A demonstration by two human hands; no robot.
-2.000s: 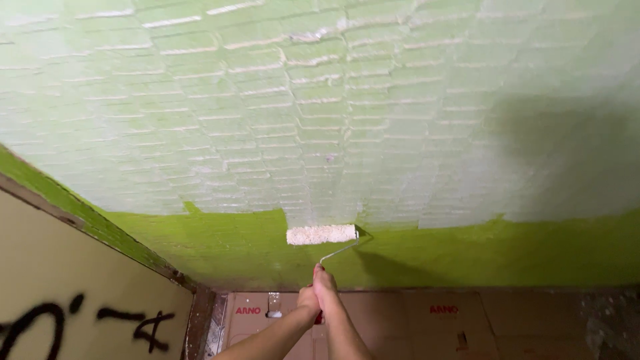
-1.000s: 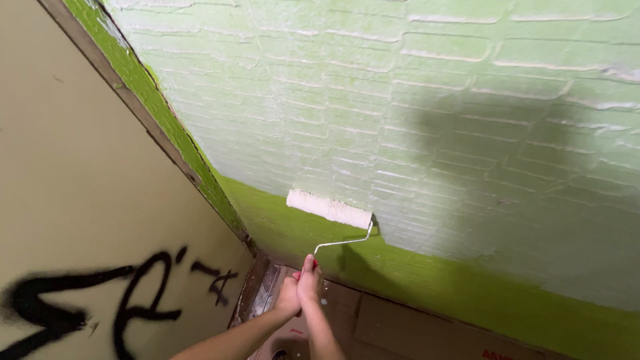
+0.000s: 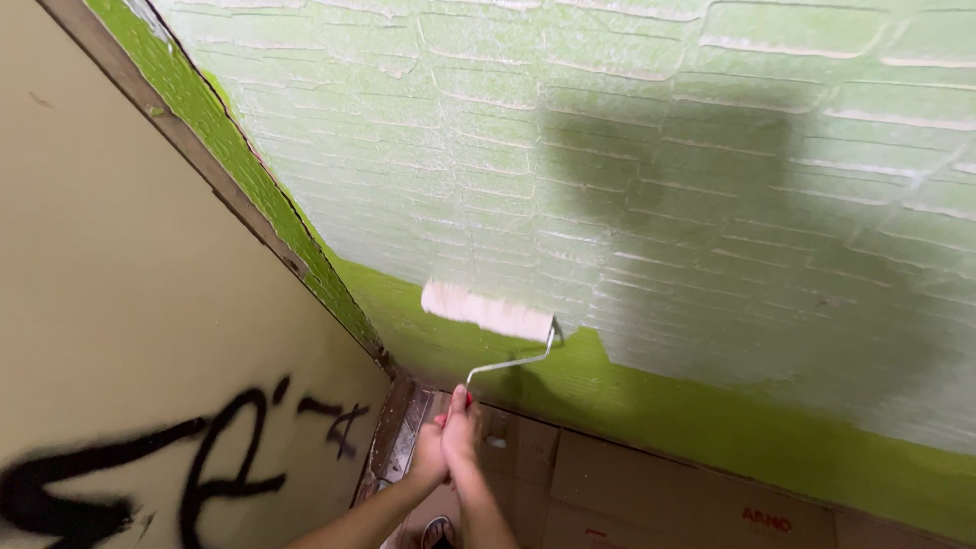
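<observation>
A paint roller (image 3: 488, 311) with a white fluffy sleeve lies against the green wall (image 3: 488, 191), where whitish paint meets bare bright green near the bottom. Its bent wire frame runs down to a red handle. Both hands grip that handle: my left hand (image 3: 428, 454) is at the left and my right hand (image 3: 461, 438) overlaps it, its thumb pointing up along the handle. Most of the handle is hidden by the fingers. Raised brick-like ridges cover the painted part of the wall.
At the left stands a cream surface (image 3: 152, 252) with black spray-painted marks, edged by a worn strip (image 3: 221, 191). Flattened cardboard (image 3: 648, 488) covers the floor below the wall. A foot in a sandal (image 3: 438, 531) shows at the bottom. A large shadow falls on the wall.
The view has swung toward the left corner. The roller is now near that corner, and whitish paint covers more of the green above it than one second ago. Both hands have stayed on the handle.
</observation>
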